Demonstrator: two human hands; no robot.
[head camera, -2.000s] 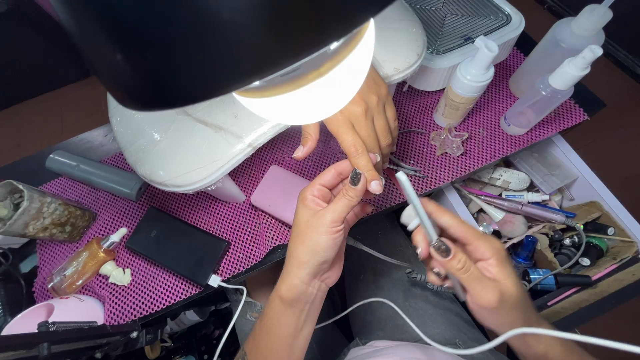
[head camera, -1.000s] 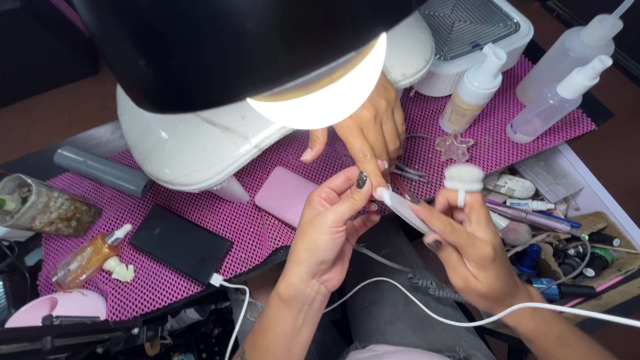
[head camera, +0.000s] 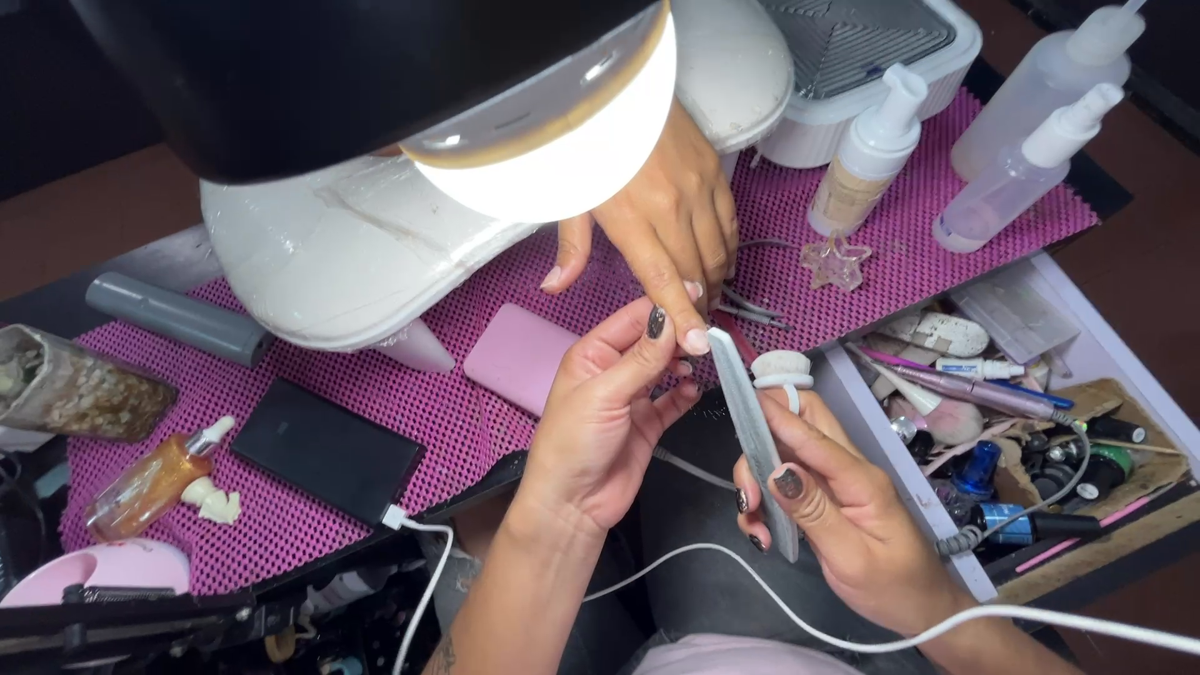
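My left hand (head camera: 609, 403) holds the index finger of another person's hand (head camera: 670, 211), which reaches out palm down from under the lamp. A grey nail file (head camera: 757, 450) is gripped in my right hand (head camera: 844, 506); its upper end is at the tip of that finger's nail. On a finger of my right hand sits a white ring with a round pad (head camera: 782, 368). A lit lamp with a black housing (head camera: 562, 141) hangs over the other person's hand. Beneath the lamp is a white armrest (head camera: 319, 244).
A pink mat (head camera: 291, 553) bears a black power bank (head camera: 328, 450), a pink case (head camera: 520, 356), a foam pump bottle (head camera: 862, 155) and a clear star (head camera: 836, 262). An open drawer (head camera: 881, 450) of nail tools and polish bottles stands at right. A white cable (head camera: 712, 551) crosses near my forearms.
The file in my right hand has turned from across the fingertip to a steeper slant. The round pad on the ring, raised one second ago, is now lower beside the file.
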